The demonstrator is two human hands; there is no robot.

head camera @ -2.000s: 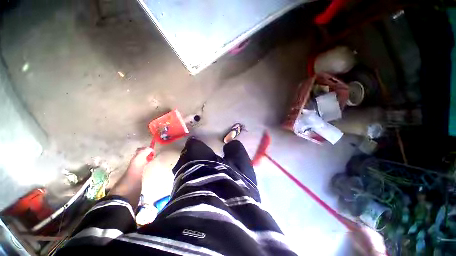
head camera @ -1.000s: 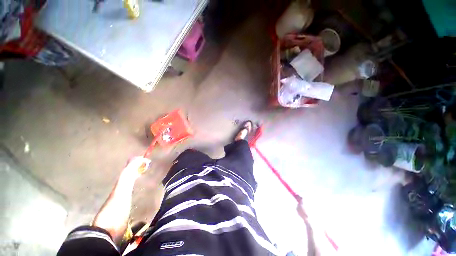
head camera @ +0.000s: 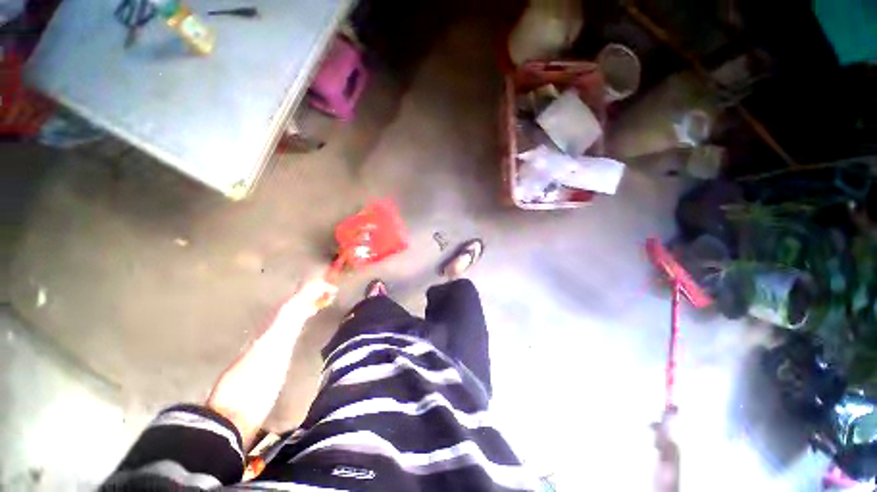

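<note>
My left hand is closed on the handle of a red dustpan, held low in front of my feet, with small pale scraps in it. A broom with a red head is out to the right, its red stick running down to my right hand. My right hand is blurred and washed out by glare, but it is closed round the stick. A small dark scrap lies on the floor between the dustpan and my right foot.
A white table at upper left bears a yellow bottle and dark scissors. A pink stool stands under its edge. A red crate holds papers, ahead right. Pots and plants line the right side.
The broom has swung out to the right, away from my feet. The dustpan has moved slightly right with my left hand. More of the white table and its bottle has come into view.
</note>
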